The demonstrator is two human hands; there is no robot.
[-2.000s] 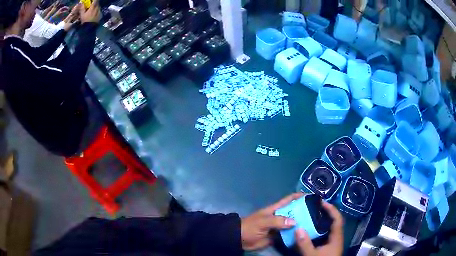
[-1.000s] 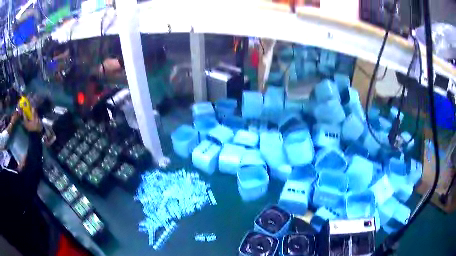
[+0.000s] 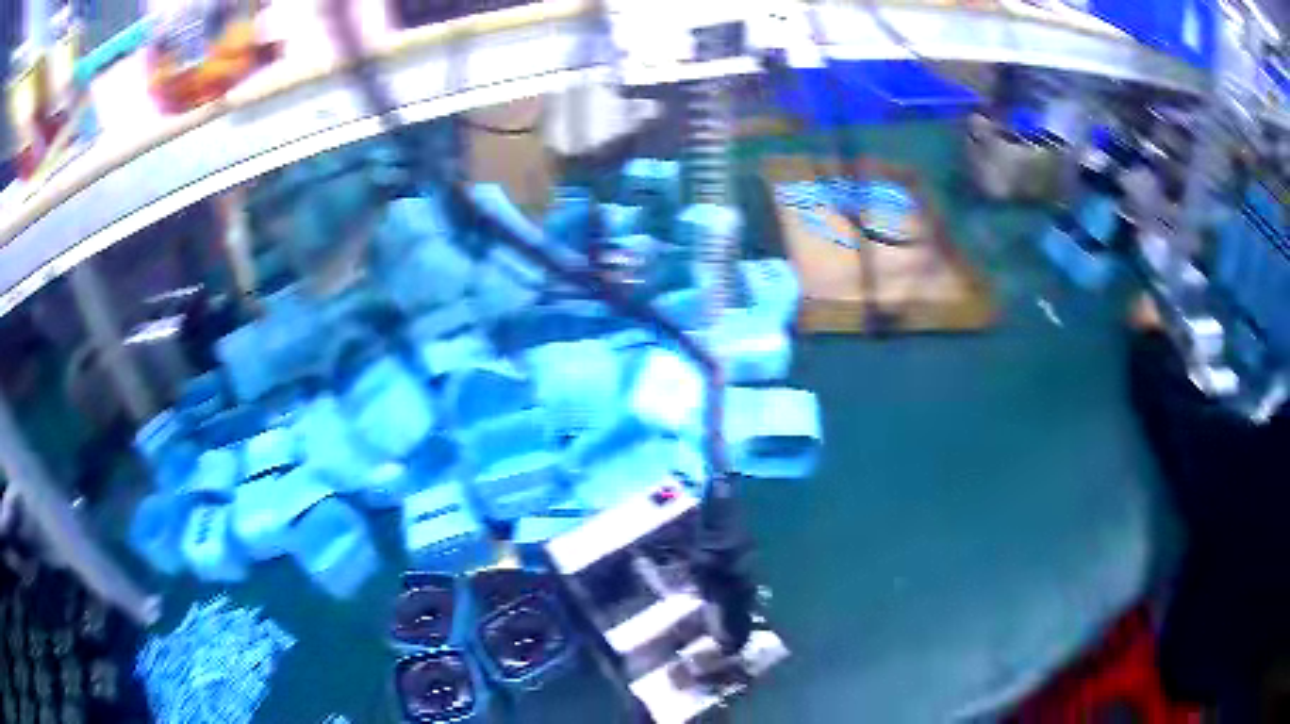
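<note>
Neither of my hands is in the picture. Nearest in front stands a small group of assembled speakers (image 3: 524, 634), blue boxes with black round-cone fronts facing up. Right beside them is the screw feeder (image 3: 623, 545), a white-and-black box with bright metal parts. A dark upright tool (image 3: 726, 573), blurred, stands at the feeder with a cable rising from it. A large heap of light-blue speaker housings (image 3: 559, 379) lies behind. The view is blurred by motion.
A pile of small blue strips (image 3: 212, 662) lies at the lower left. A cardboard tray (image 3: 905, 304) with blue parts is at the back right. A person's dark sleeve (image 3: 1231, 495) is at the right edge, above a red stool (image 3: 1111, 679). A white shelf edge (image 3: 184, 191) crosses the top.
The view has swung up and to the right. My hands and the blue speaker they held have left the picture. The cardboard tray and the person at the right have come in.
</note>
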